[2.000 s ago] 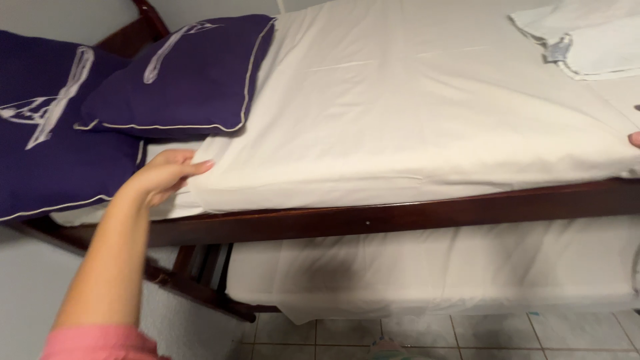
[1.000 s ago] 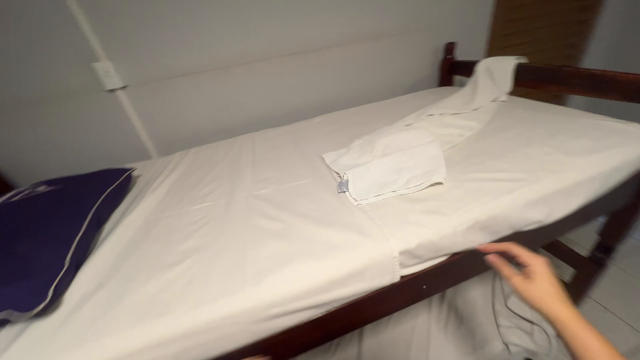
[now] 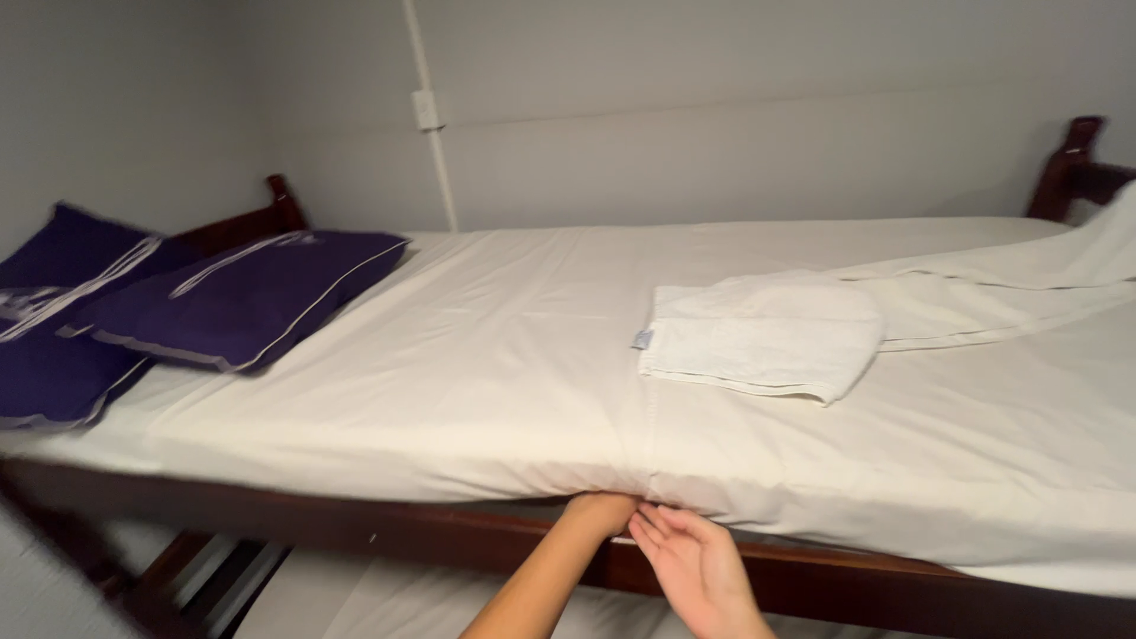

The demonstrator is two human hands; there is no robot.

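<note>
A white sheet [image 3: 461,373] covers the upper mattress of a dark wooden bunk bed. My left hand [image 3: 603,513] reaches in under the mattress edge, over the side rail [image 3: 426,537]; its fingers are hidden there. Close beside it on the right, my right hand [image 3: 688,555] is palm up with fingers extended, fingertips at the sheet's lower edge, nothing held in it. Above the hands, a folded white towel [image 3: 763,337] with a small tag lies on the bed, over a longer white cloth [image 3: 994,293] running to the right.
Two purple pillows with white piping, one nearer [image 3: 257,297] and one behind [image 3: 53,337], lie at the left end. Dark bedposts [image 3: 1069,169] rise at the far corners. The wall [image 3: 710,106] runs behind, with a switch box [image 3: 426,110]. A lower bunk's sheet [image 3: 355,595] shows beneath.
My left hand, at the pillow end two seconds ago, is now under the mattress edge near the middle. My right hand has come beside it and turned palm up. The view has shifted.
</note>
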